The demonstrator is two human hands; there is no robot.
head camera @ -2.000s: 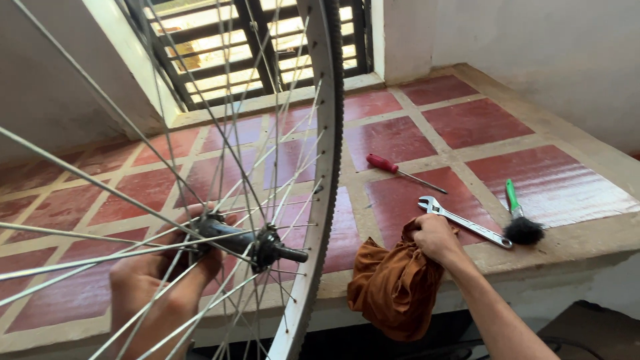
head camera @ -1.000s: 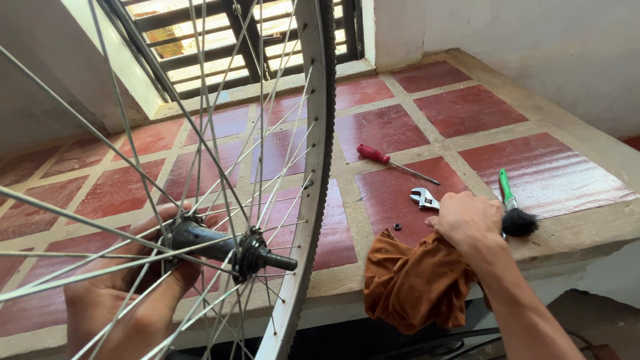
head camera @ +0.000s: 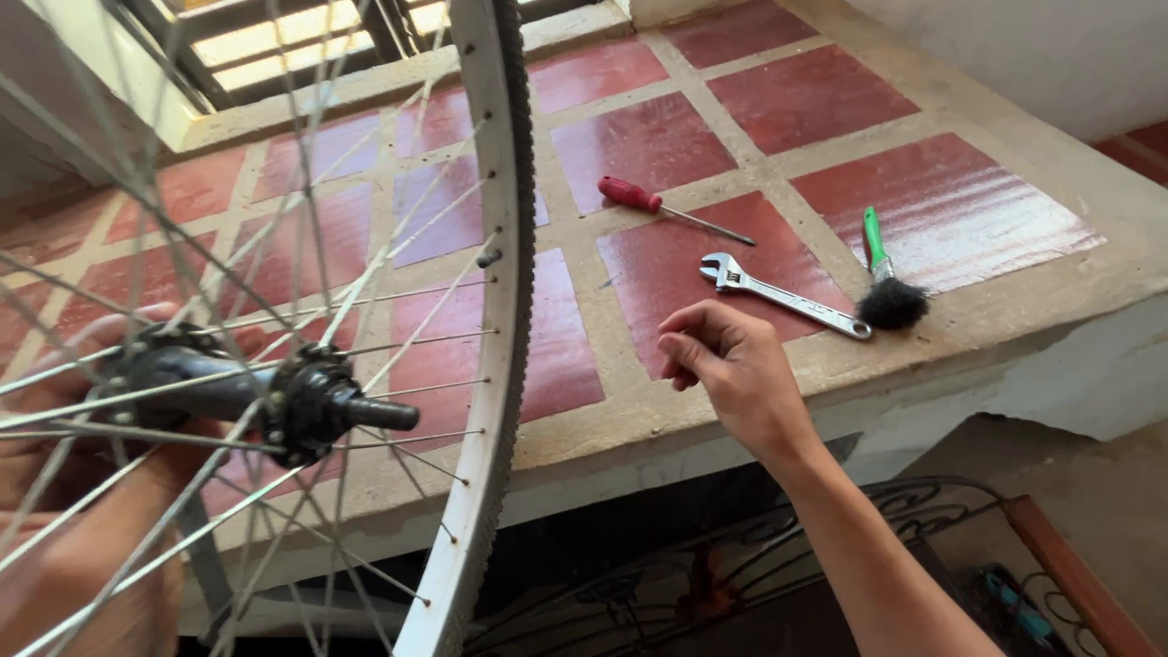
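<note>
A spoked bicycle wheel (head camera: 465,557) fills the left side of the head view, its threaded axle end pointing right. Behind the spokes my left hand (head camera: 100,456) grips the wheel at its dark hub (head camera: 201,388). Over the front edge of the tiled counter is my right hand (head camera: 721,351), its fingers curled and thumb near the index finger; whether something small is between them cannot be told. Just beyond it lies an adjustable wrench (head camera: 789,297). A red-handled screwdriver (head camera: 639,196) rests further back, and a green-handled brush (head camera: 885,283) with black bristles lies at the wrench's right end.
The red-tiled counter (head camera: 593,415) has a raised concrete front edge. A barred window (head camera: 283,46) is behind it. Below the counter at the right are a scrolled metal frame (head camera: 912,511) with a wooden rail (head camera: 1077,575) and a dark and teal object (head camera: 1013,611).
The brown cloth that my right hand held has gone from view. A small dark part seen by the wrench one second ago is no longer visible there. My left hand still holds the wheel.
</note>
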